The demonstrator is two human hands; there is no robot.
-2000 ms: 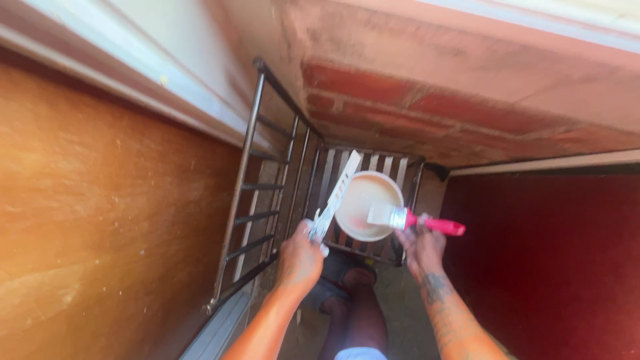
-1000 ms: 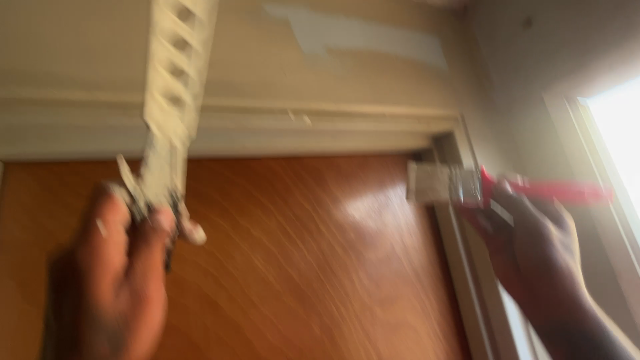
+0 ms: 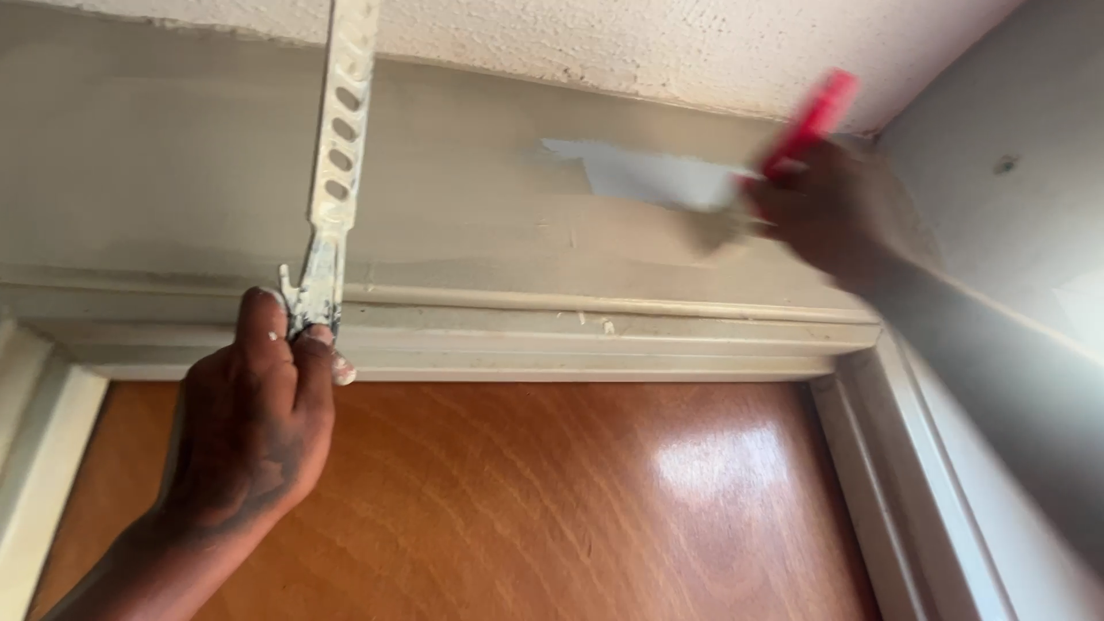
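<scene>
A long white strip with oval holes (image 3: 342, 155), smeared with paint, stands upright in my left hand (image 3: 259, 414), its fingers closed on the lower end. My right hand (image 3: 819, 207), blurred, grips the pink handle of a paintbrush (image 3: 811, 121). The handle points up to the right, and the blurred bristles are at the wall, beside the right end of a pale grey paint patch (image 3: 655, 177). The beige wall band (image 3: 466, 172) lies between the ceiling and the door frame. Whether the bristles touch it I cannot tell for certain.
Above the wall band is a rough textured ceiling (image 3: 586, 43). Below it runs the cream door frame (image 3: 535, 332) around a brown wooden door (image 3: 483, 500). At the right, a grey side wall (image 3: 1018, 103) has a small dark spot (image 3: 1006, 164).
The view has swung up from the round paint container to the wall above the door. Since one second ago, my right hand has raised the brush to the pale patch, its handle now tilted upward.
</scene>
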